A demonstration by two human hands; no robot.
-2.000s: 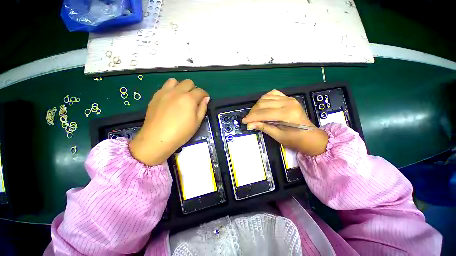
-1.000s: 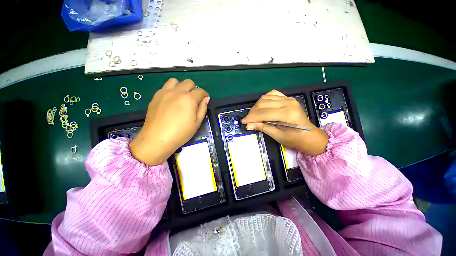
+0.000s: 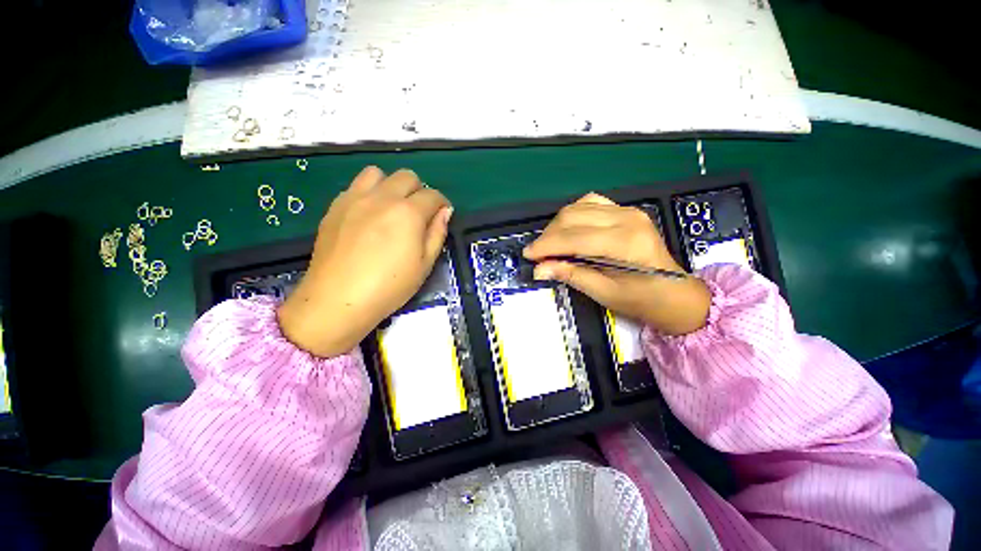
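The black foam tray lies across the front and holds several phone housings. My right hand holds the slim tweezers like a pen. Its fingertips are over the top end of the middle phone housing, beside the camera openings; the tweezers' tip is too small to make out. My left hand rests, fingers curled, over the top end of the housing left of it; whether it holds anything is hidden under the fingers. White sheets with yellow edges cover the housings' lower parts.
Loose thin rings lie on the green bench at left. Beyond the tray is a white board with a perforated strip and more rings. A blue bin with a clear bag stands far left. A dark tray stands at left.
My right hand and the tweezers have shifted very slightly to the right, and the tweezers' angle has changed a little. My left hand stays in place.
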